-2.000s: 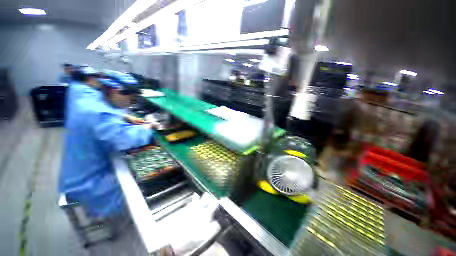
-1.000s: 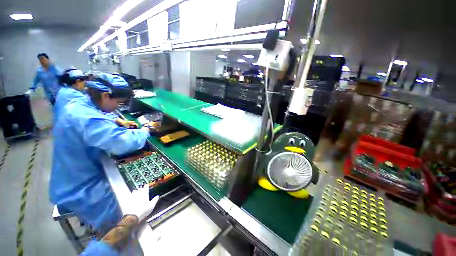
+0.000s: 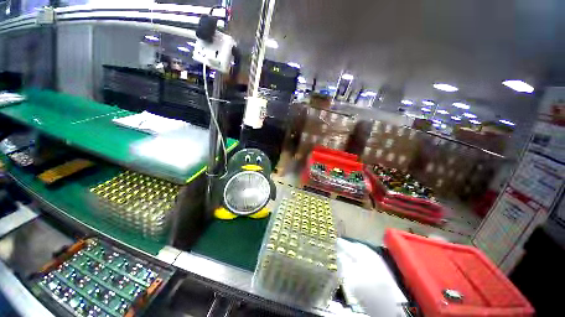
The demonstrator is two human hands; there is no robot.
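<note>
A green circuit board panel (image 3: 99,282) lies in a black carrier with orange-brown clamps on the conveyor at the lower left, cut off by the bottom edge. Neither of my hands is in the picture. A tall stack of clear blister trays with yellow-topped parts (image 3: 300,238) stands on the bench at lower centre. Another such stack (image 3: 136,198) sits under the green shelf at the left.
A penguin-shaped fan (image 3: 246,186) stands between the stacks, beside a metal post. White sheets (image 3: 372,278) and a red plastic tray (image 3: 458,278) holding one small item lie right of the near stack. Red crates (image 3: 337,173) full of boards stand on the floor beyond.
The view has swung right. The gloved hand seen on the conveyor one second ago and the workers in blue are out of the picture. The carrier with boards now shows nearer, at lower left.
</note>
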